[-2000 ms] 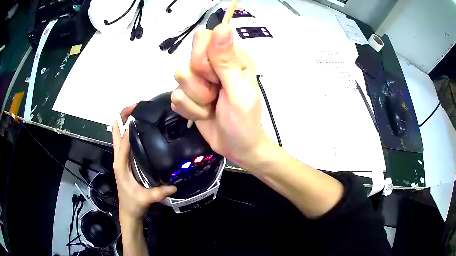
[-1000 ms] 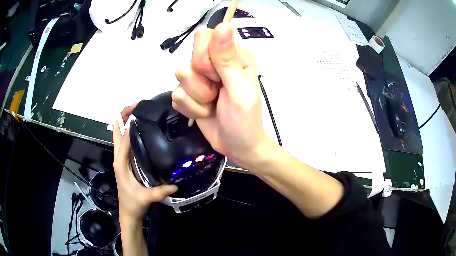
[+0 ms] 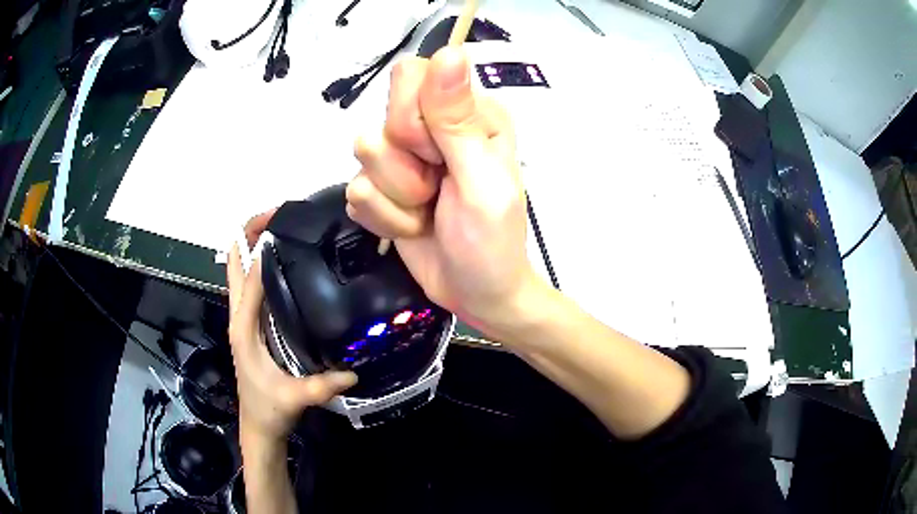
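A camera unit point(image 3: 347, 291) with a glossy black ball head and white base is held over the table's front edge. Small blue, white and red lights glow on the ball's lower part. My left hand point(image 3: 263, 366) grips the unit's left side, thumb across its lower rim. My right hand point(image 3: 452, 181) is closed round a thin pale wooden stick point(image 3: 466, 22). The stick's upper end rises above the fist; its lower end shows beside a small rectangular recess point(image 3: 354, 254) in the black ball. Whether the tip touches the ball is hidden by the hand.
Another white unit point(image 3: 226, 30) with black connector cables point(image 3: 347, 85) stands at the back left. A black cable point(image 3: 541, 241) lies on the white paper point(image 3: 613, 201). A mouse point(image 3: 801, 241) and tape roll point(image 3: 756, 88) are at right. Black domes point(image 3: 196, 459) sit in a pale tray below left.
Both hands and the held camera stay almost still. The black cable on the paper has shifted slightly.
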